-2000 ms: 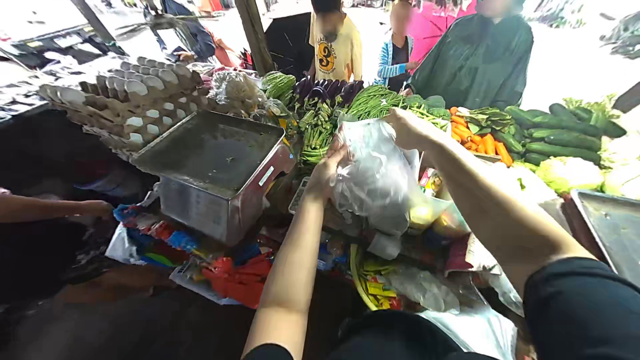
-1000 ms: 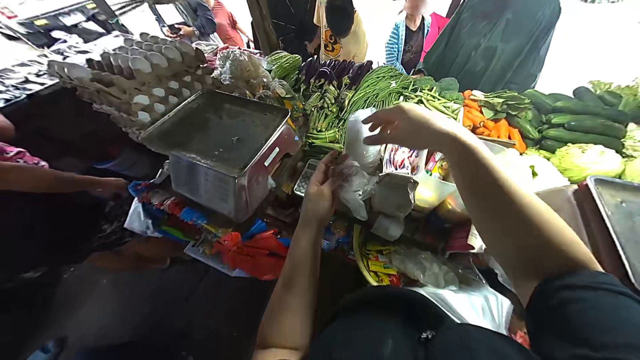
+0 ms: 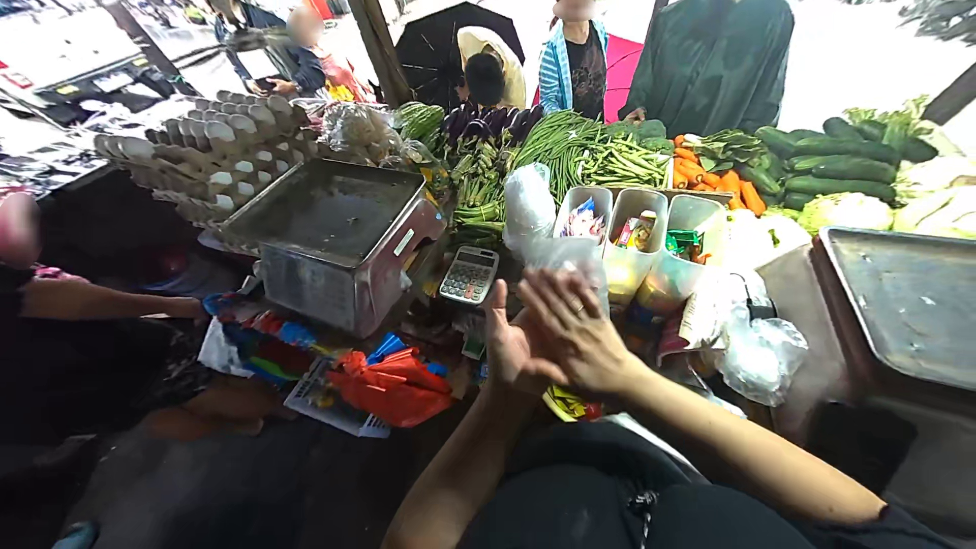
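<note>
Both of my hands meet palm to palm in front of my chest, with nothing seen in them. My left hand (image 3: 512,343) has its thumb raised; my right hand (image 3: 572,332), with a ring on one finger, lies across it. Just beyond them a filled clear plastic bag (image 3: 530,210) stands against three plastic containers, a left one (image 3: 583,210), a middle one (image 3: 639,221) and a right one (image 3: 694,229), holding small packets. A calculator (image 3: 469,274) lies left of the bag. Red plastic bags (image 3: 393,385) lie lower left of my hands.
A metal-topped scale (image 3: 328,213) stands left, before stacked egg trays (image 3: 221,145). Long beans (image 3: 560,149), eggplants (image 3: 488,122), carrots (image 3: 709,179) and cucumbers (image 3: 842,164) line the back. A metal tray (image 3: 907,297) is at right. Another person's arm (image 3: 114,299) reaches in from the left.
My hands have let go of the clear plastic bag and come together nearer my body. The bag, held up in the earliest frame, now stands by the containers.
</note>
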